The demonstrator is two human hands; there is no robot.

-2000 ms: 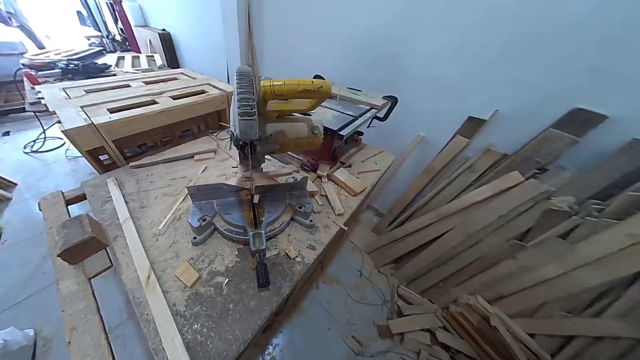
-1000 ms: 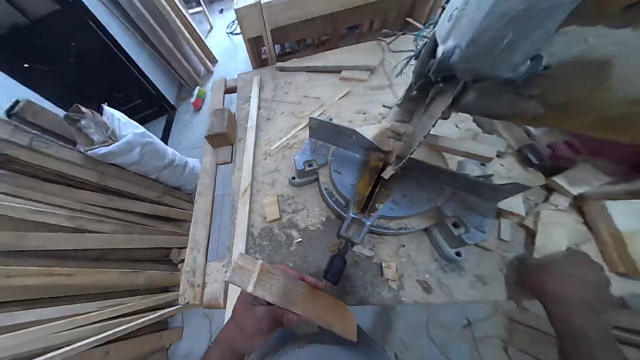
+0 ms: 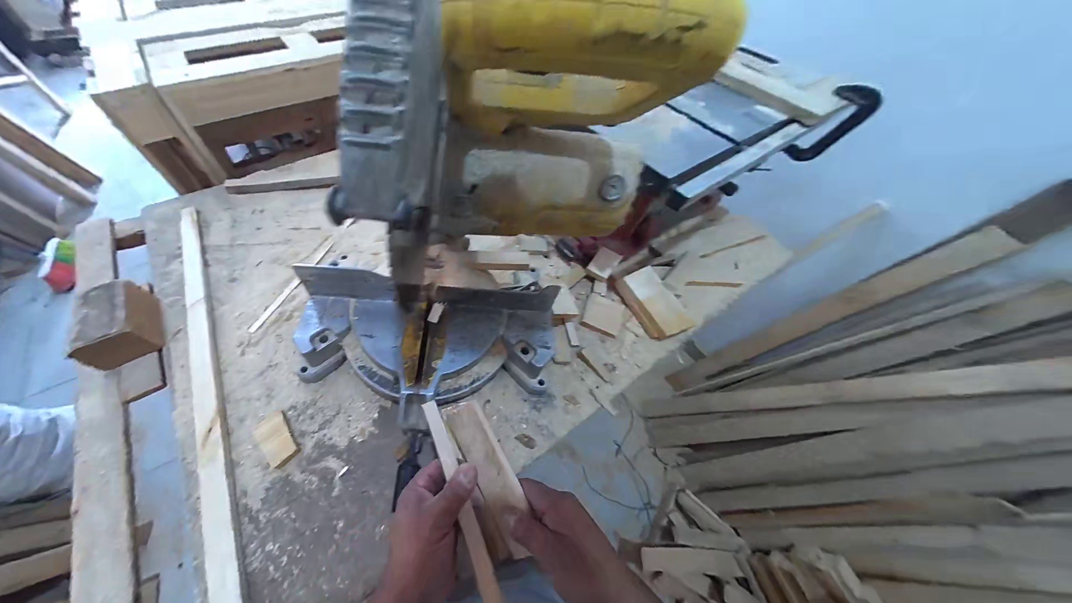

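Observation:
At the bottom centre of the head view, my left hand [image 3: 429, 529] grips a narrow wooden strip [image 3: 456, 494], thumb on top. Close beside it, my right hand [image 3: 565, 532] holds a wider short board [image 3: 487, 456]. The upper ends of both pieces lie near the front of the miter saw's base [image 3: 469, 335]. The saw's yellow motor housing and handle [image 3: 586, 50] are raised above the base, with the blade guard [image 3: 377, 109] at their left. A small offcut [image 3: 435, 312] rests by the slot of the base. The black front knob [image 3: 408, 469] is partly hidden by my left hand.
A long wooden strip [image 3: 205, 402] and a wood block [image 3: 117, 322] are at the left. Offcuts [image 3: 653, 301] lie right of the saw. Boards [image 3: 879, 435] lean along the wall at the right. A slotted wooden frame [image 3: 243, 75] stands behind.
The right hand, apart from the left a second ago, is now beside it with a board. The left hand held one wooden piece then. The view has swung a lot.

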